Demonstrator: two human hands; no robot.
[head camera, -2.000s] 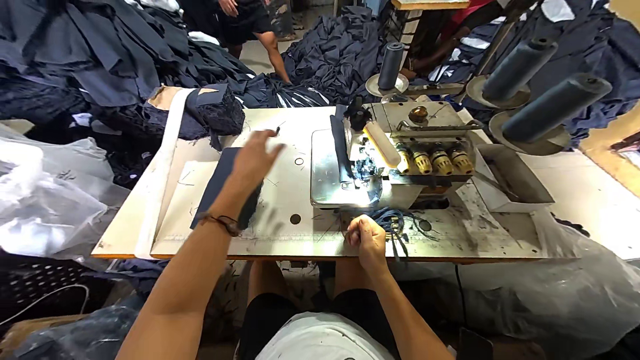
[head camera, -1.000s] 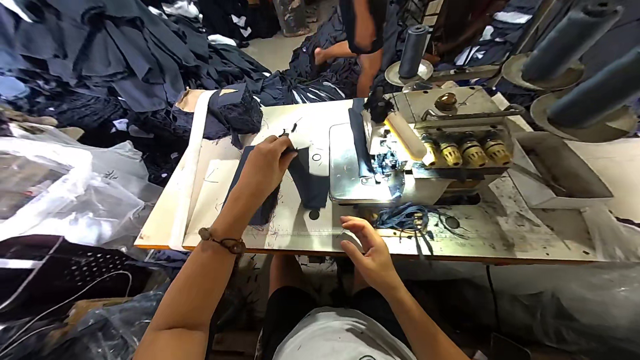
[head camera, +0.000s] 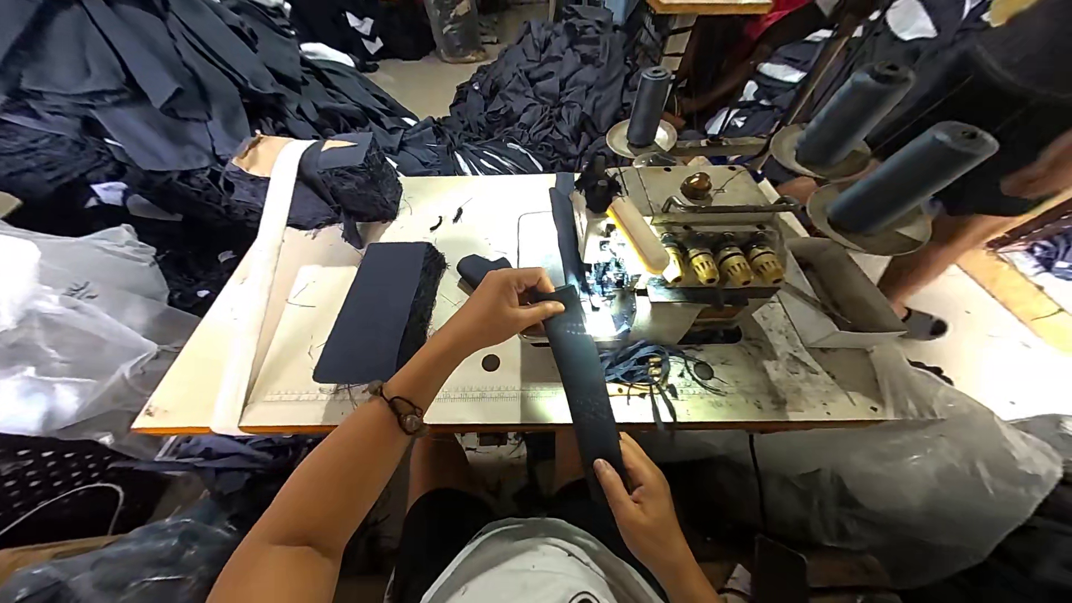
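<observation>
A long dark fabric strip (head camera: 584, 377) is stretched between my hands in front of an overlock sewing machine (head camera: 712, 243). My left hand (head camera: 515, 306) pinches its far end beside the lit needle area. My right hand (head camera: 632, 490) grips its lower part just off the table's front edge. Another dark strip (head camera: 568, 234) lies along the machine's left side. A stack of dark cut fabric pieces (head camera: 368, 314) lies left of my left forearm, and a small folded dark piece (head camera: 483, 268) sits just behind my left hand.
A white band (head camera: 268, 276) runs across the table's left side near a fabric bundle (head camera: 360, 180). Thread cones (head camera: 913, 176) stand behind the machine, with a metal tray (head camera: 842, 293) at its right. Tangled trimmings (head camera: 641, 364) lie in front. A person's leg (head camera: 930, 251) shows at right.
My left hand has moved right from the fabric stack, and a dark strip is now held between both hands. My right hand, empty before, has closed on the strip's lower part.
</observation>
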